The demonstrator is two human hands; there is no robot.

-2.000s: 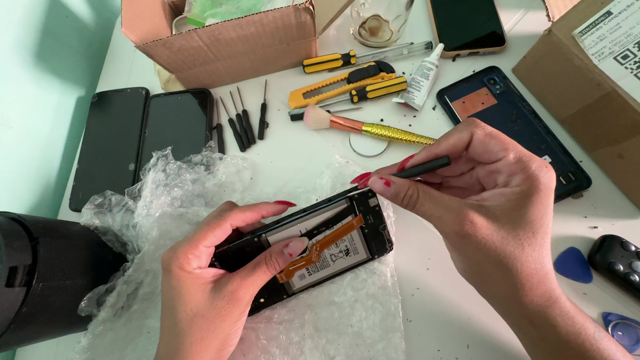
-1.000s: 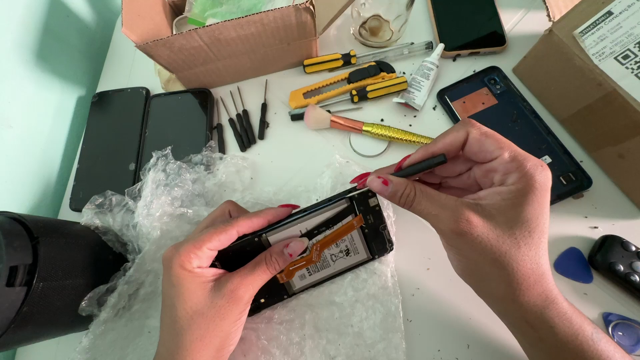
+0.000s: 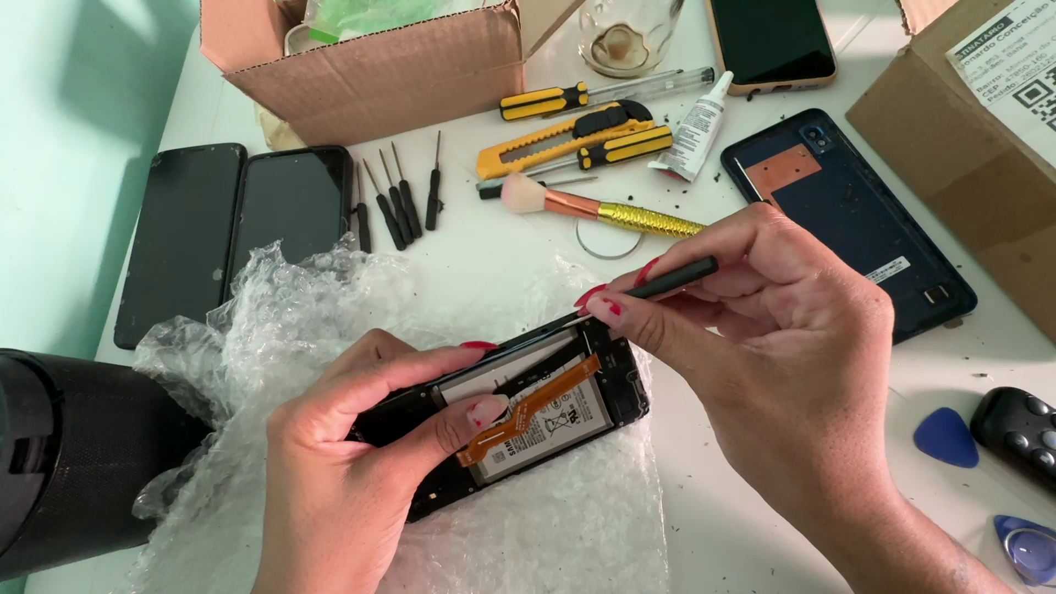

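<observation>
An opened smartphone [image 3: 623, 384], with its battery [image 3: 569, 421] and an orange flex cable [image 3: 544, 398] showing, is tilted over a sheet of bubble wrap [image 3: 528, 528]. My left hand [image 3: 379, 437] grips its left part, thumb over the battery and fingers along the upper edge. Between the thumb and fingers of my right hand [image 3: 767, 330] is a slim black-handled tool [image 3: 676, 277], probably a small screwdriver. Its front end lies near the phone's upper edge; the tip cannot be made out. A makeup-type brush [image 3: 610, 211] with a gold handle lies behind the phone.
Small screwdrivers [image 3: 400, 202], two dark phone screens [image 3: 177, 239], a yellow utility knife [image 3: 561, 140] and a glue tube [image 3: 697, 132] lie behind. A dark phone back cover [image 3: 866, 223] and blue pick [image 3: 945, 437] are right. Cardboard boxes [image 3: 396, 82] flank the back; a black cylinder [image 3: 107, 462] stands left.
</observation>
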